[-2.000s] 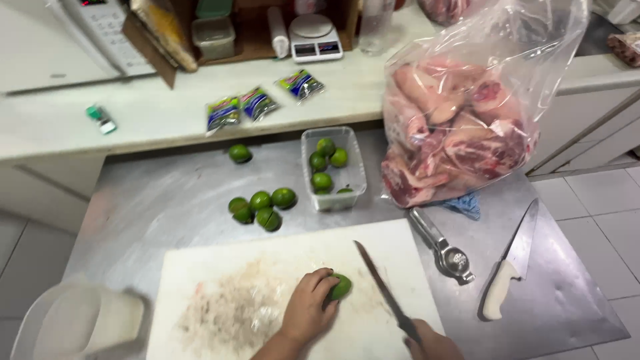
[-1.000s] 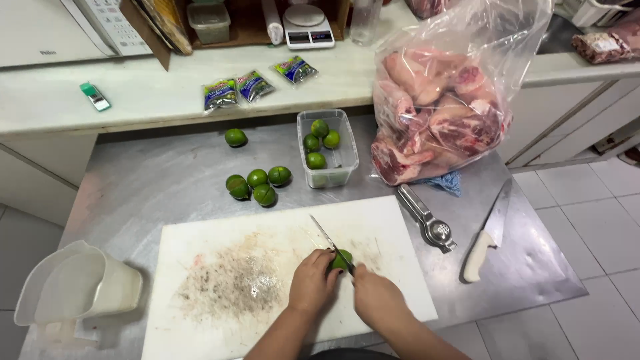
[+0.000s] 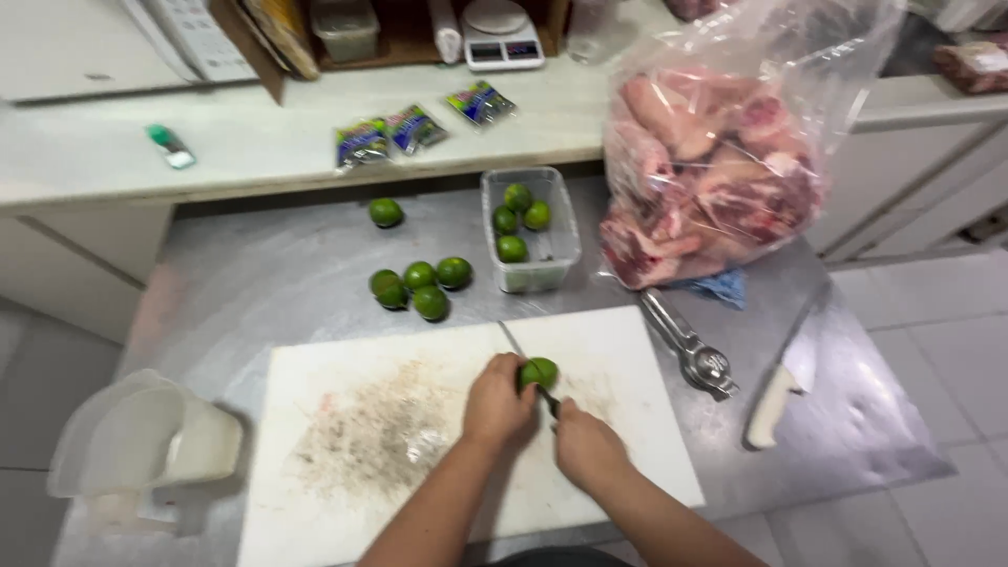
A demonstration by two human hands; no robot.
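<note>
On the white cutting board (image 3: pixel 472 512), my left hand (image 3: pixel 500 402) holds a green lime (image 3: pixel 539 372) at its left side. My right hand (image 3: pixel 591 445) grips the dark handle of a knife (image 3: pixel 513 342), whose thin blade lies across the lime, pointing up and left. Whether the blade has entered the peel cannot be told. Several limes (image 3: pixel 420 276) rest on the steel table above the board, with a single lime (image 3: pixel 385 212) farther back. A clear plastic container (image 3: pixel 561 252) holds several more.
A metal citrus squeezer (image 3: pixel 693 350) and a white-handled knife (image 3: pixel 770 405) lie right of the board. Behind them stands a clear bag of raw meat (image 3: pixel 717 173) beside a blue cloth (image 3: pixel 720 287). A translucent pitcher (image 3: pixel 197 441) stands at left. Seasoning packets (image 3: pixel 413 128) lie on the counter (image 3: pixel 260 146).
Two seconds ago my right hand held the knife to the right of the lime, apart from it. The blade has come left onto the lime, while my left hand has kept hold.
</note>
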